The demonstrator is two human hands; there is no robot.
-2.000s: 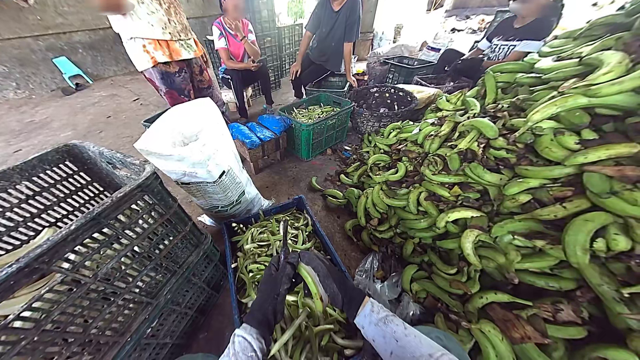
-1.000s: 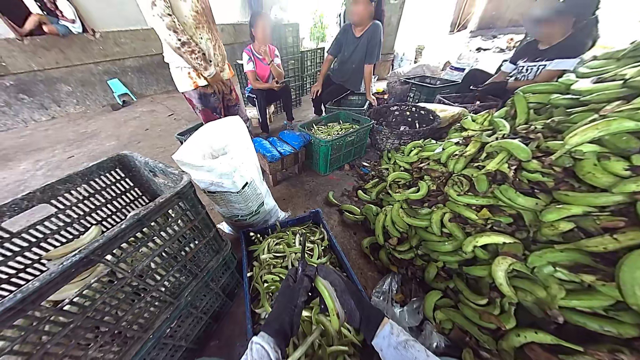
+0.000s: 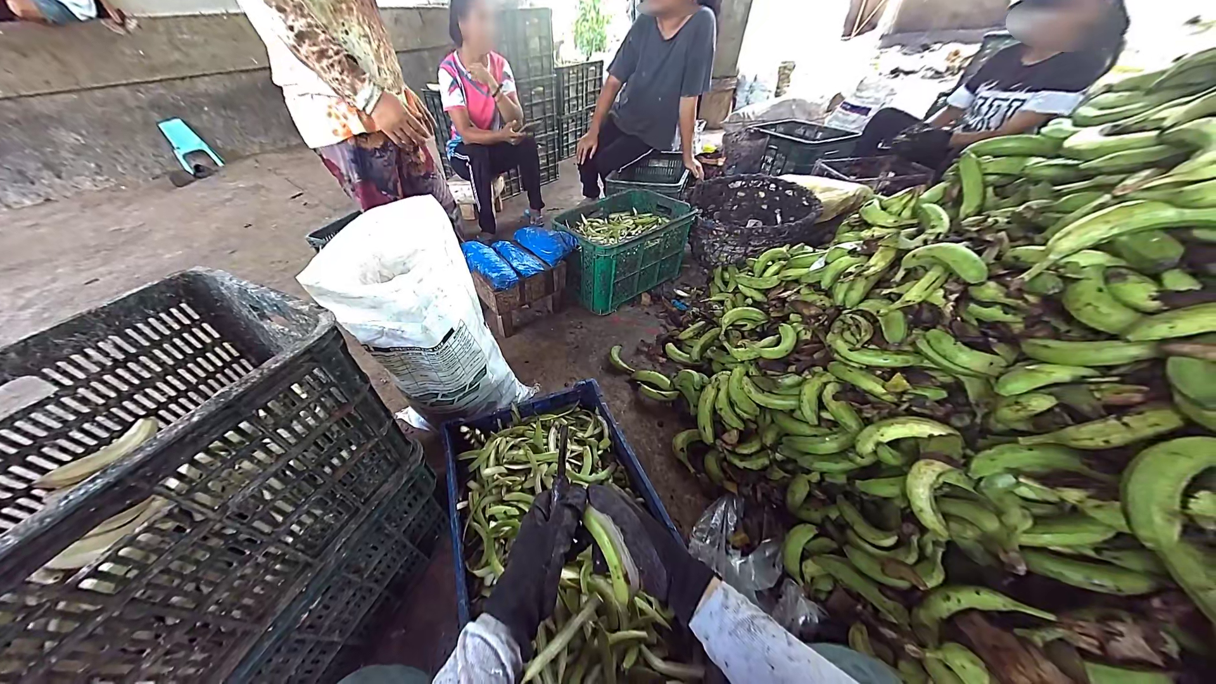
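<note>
Dark gloves cover both of my hands over a blue plastic crate (image 3: pixel 456 532) of green peels (image 3: pixel 541 446). My left hand (image 3: pixel 540 560) grips a knife (image 3: pixel 561 454), its dark narrow blade pointing away from me. Just to the right, my right hand (image 3: pixel 646 551) holds a partly peeled green plantain (image 3: pixel 610 556), with pale flesh showing along its side. The two hands are close together, and the knife's handle is hidden in the glove. Peels also lie below and between my wrists.
A large heap of green plantains (image 3: pixel 912 380) fills the right. Stacked black crates (image 3: pixel 285 456) stand left, peeled plantains (image 3: pixel 100 456) inside. Ahead are a white sack (image 3: pixel 418 304), a green crate (image 3: pixel 627 261) of peels, blue bags (image 3: pixel 518 256) and several people. A clear plastic bag (image 3: pixel 731 546) lies beside my right wrist.
The view has swung left and up since the first frame. Both hands stay over the blue crate with the knife and the plantain.
</note>
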